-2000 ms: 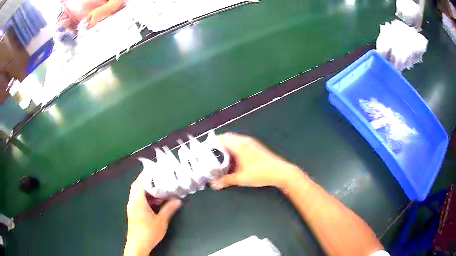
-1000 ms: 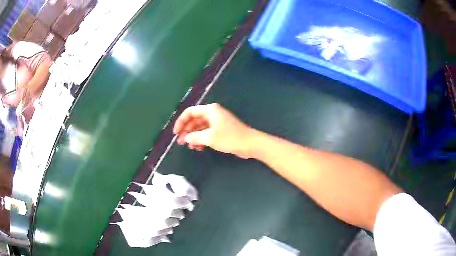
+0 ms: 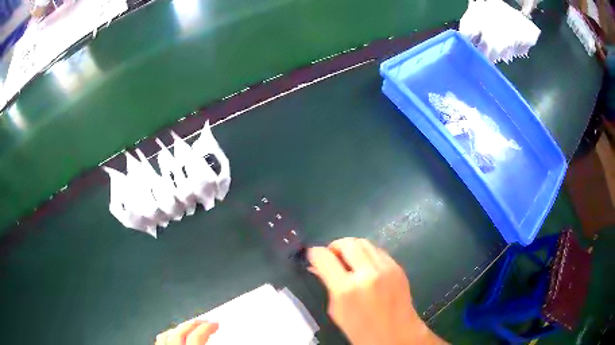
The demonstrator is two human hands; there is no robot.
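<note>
A row of several white filled sleeves (image 3: 172, 185) stands on the green bench at left, pointed ends up, with dark openings. My right hand (image 3: 361, 279) is low at centre, fingers closed on the near end of a short line of blurred black power adapters (image 3: 276, 222) with small shiny pins. My left hand (image 3: 189, 333) is cut off by the bottom edge; its fingers lie on the flat white paper sleeves (image 3: 253, 313), and its thumb and grip are hidden. The row of filled sleeves is touched by neither hand.
A blue tray (image 3: 472, 172) with clear shiny pieces stands at right. White jagged stacks (image 3: 499, 30) are beyond it. A blue stool with a dark red seat (image 3: 568, 279) is at lower right. A glossy green strip (image 3: 283, 40) runs along the far side, with white material at upper left.
Both hands have left the row of sleeves. My right hand has come back nearer me to the black adapters, now in view. My left hand is back in view on the flat sleeves. The view has shifted.
</note>
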